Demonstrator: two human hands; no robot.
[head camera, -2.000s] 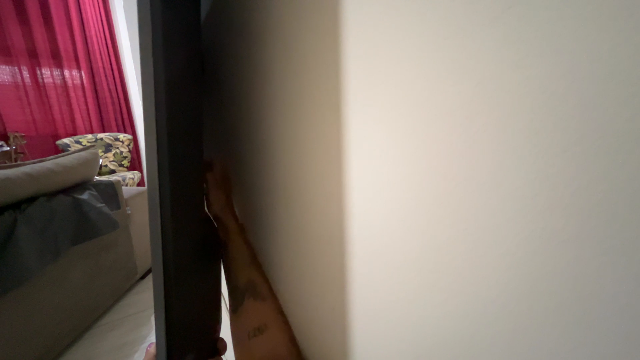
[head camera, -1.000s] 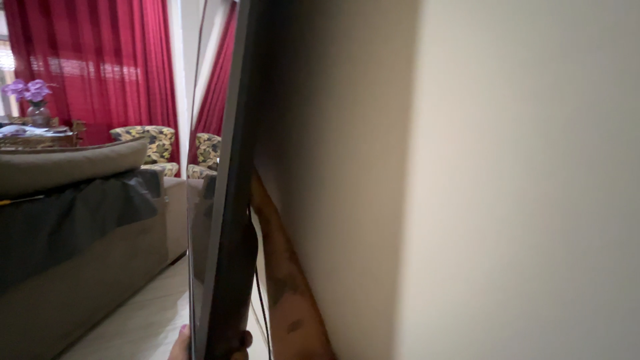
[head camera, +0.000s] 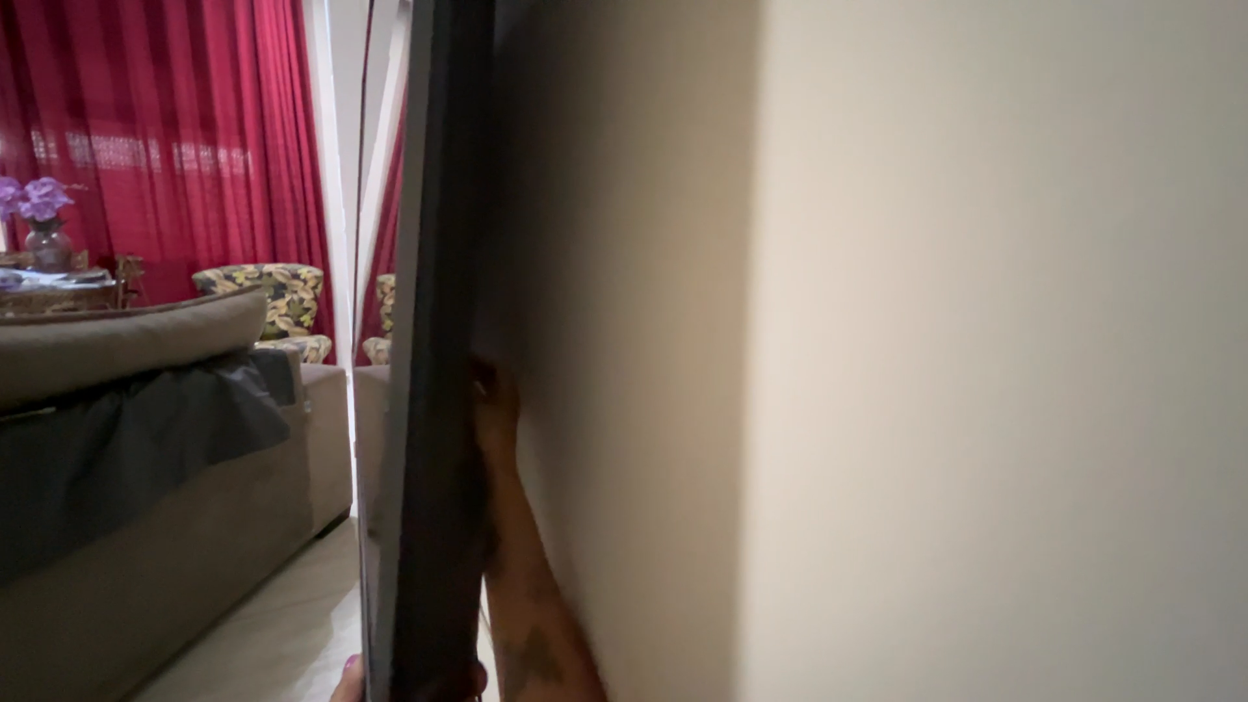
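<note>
A flat-screen television (head camera: 439, 351) stands edge-on, its glossy front facing left and its dark back toward the wall (head camera: 975, 351). At the bottom, my left hand (head camera: 349, 680) grips the television's edge, with a fingertip on the front and another finger round the back; the rest of it is out of view. My right hand (head camera: 495, 395) reaches up into the shadowed gap between the television's back and the wall, against or close to the back. Its fingers are dim and partly hidden, so what they touch cannot be told. The tattooed forearm runs down beside the wall.
At left is a beige sofa (head camera: 195, 526) with dark cloth (head camera: 146, 439) draped over its back. Beyond it are a patterned armchair (head camera: 288, 302), a vase of purple flowers (head camera: 47, 244) and red curtains (head camera: 175, 127). Pale floor (head camera: 283, 604) runs between sofa and television.
My right hand, hidden behind the television one second ago, shows again in the gap. My left hand still holds the bottom part of the television. The view has shifted.
</note>
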